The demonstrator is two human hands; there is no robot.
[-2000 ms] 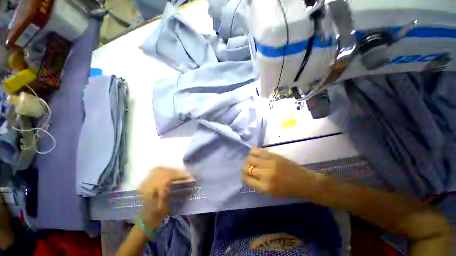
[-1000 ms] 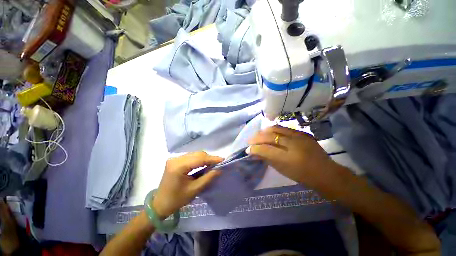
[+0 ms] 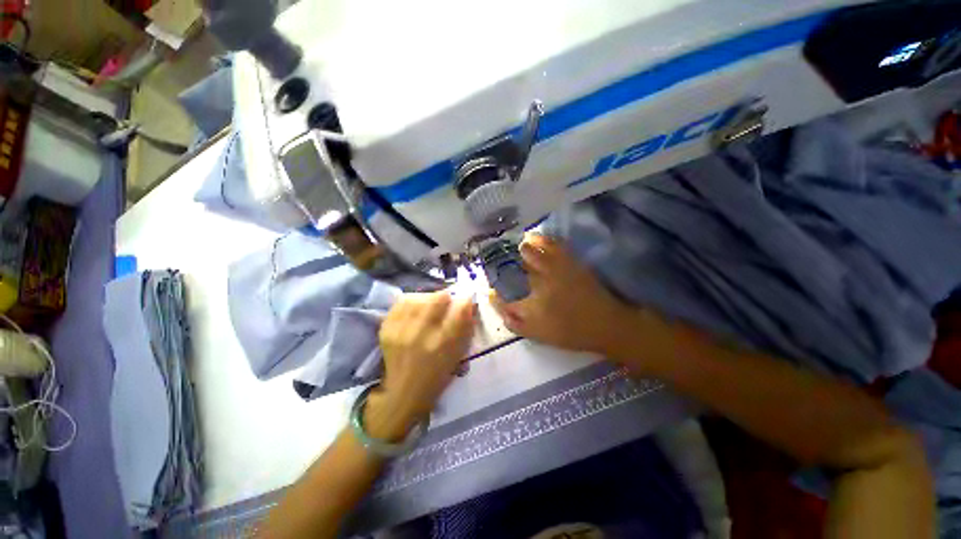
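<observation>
The white sewing machine [image 3: 422,126] with a blue stripe hangs over the bright needle area. Its presser foot area [image 3: 464,268] is partly hidden by my fingers. My left hand [image 3: 427,337], with a green bangle at the wrist, is closed on grey-blue cloth [image 3: 327,337] just left of and in front of the needle. My right hand [image 3: 543,295] lies low on the right of the needle, fingers bent by the dark block; whether it holds cloth is hidden. The cloth spreads from my left hand to the left and behind the head.
A stack of grey-blue cut pieces [image 3: 153,400] lies at the left of the white table [image 3: 232,432]. A large heap of grey-blue cloth [image 3: 738,242] lies right of the needle. A ruler strip [image 3: 527,421] runs along the front edge. A thread cone [image 3: 21,353] stands far left.
Both hands have moved from the table front up to the needle, with the cloth. The view has turned and shifted to the right, showing more of the machine.
</observation>
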